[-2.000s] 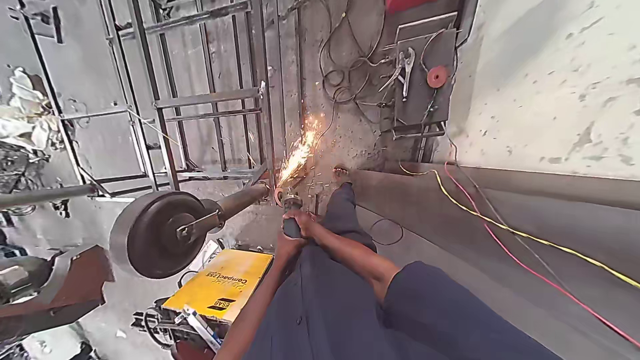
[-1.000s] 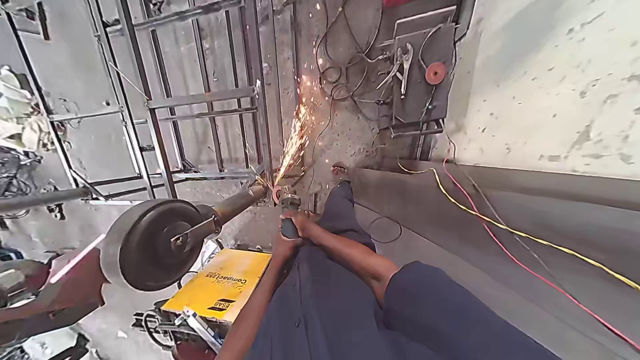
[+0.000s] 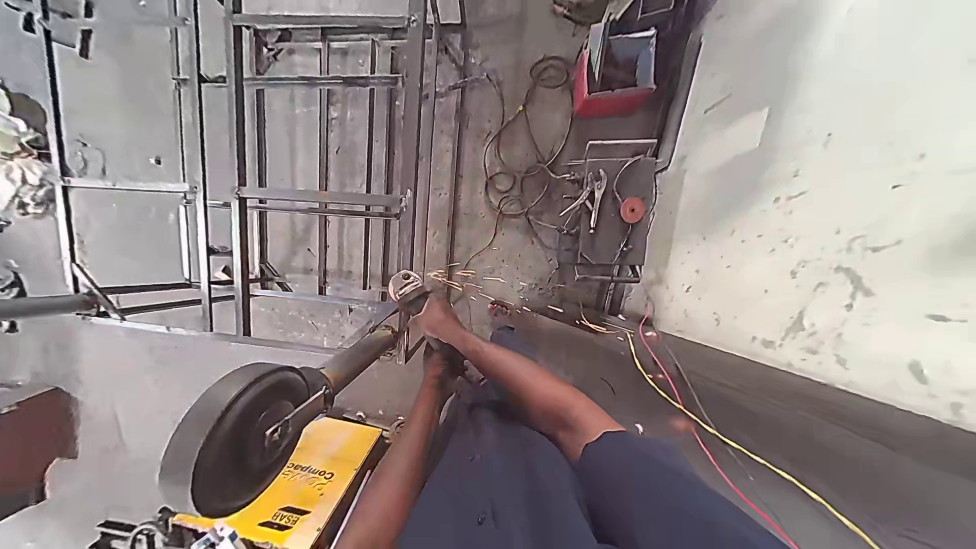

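An angle grinder is held in both of my hands near the middle of the view. My right hand wraps the front of its body just behind the head. Lower down, my left hand grips the rear of the body, partly hidden by my right forearm. The grinder's head is at the near end of a welded steel tube frame, beside a round steel pipe. Orange sparks fly off to the right. The exact contact point of the disc is hidden.
A large black wheel stands on the pipe at lower left, beside a yellow ESAB machine. Right of the frame lie looped cables, a small metal stand with locking pliers, and a red box. Yellow and red cables cross the right side.
The grinder and both hands have moved slightly away from me, along the frame's end. Sparks that shot upward in the earlier frames now spray right. The red box has come more fully into view.
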